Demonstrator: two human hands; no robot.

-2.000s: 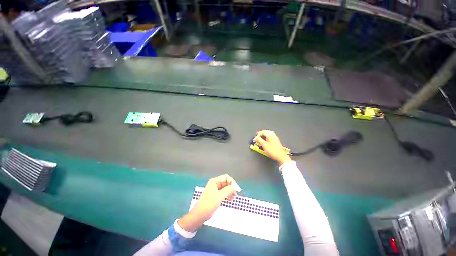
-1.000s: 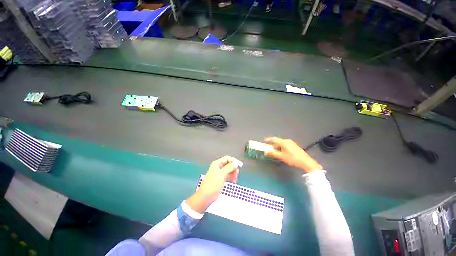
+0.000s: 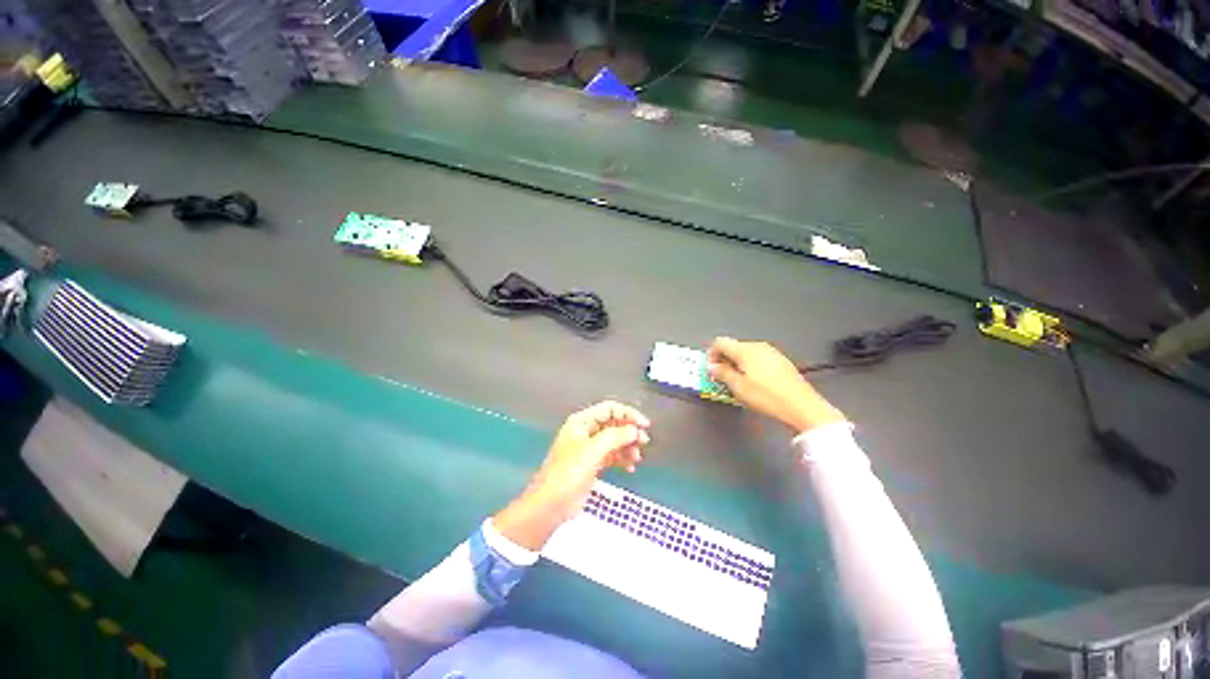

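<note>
A circuit board (image 3: 681, 366), whitish-green side up, lies on the dark belt in front of me. Its black cord (image 3: 889, 341) runs off to the right. My right hand (image 3: 772, 386) grips the board's right end, covering that part. My left hand (image 3: 584, 458) is above the near edge of the belt, left of the board and not touching it. Its fingers are curled with the tips close together; whether a tiny piece is between them cannot be told. A white sheet (image 3: 664, 584) with rows of small dark marks lies on the green ledge below my hands.
Other corded boards lie on the belt: green ones to the left (image 3: 382, 238) and far left (image 3: 112, 198), a yellow one to the right (image 3: 1019, 322). Striped stacked sheets (image 3: 106, 342) sit at the left ledge, a grey machine (image 3: 1108, 637) at lower right, tall grey trays (image 3: 246, 53) at upper left.
The board under my right hand has gone from yellow side up to whitish-green side up. My left hand has moved up from the sheet toward the board. The view has shifted.
</note>
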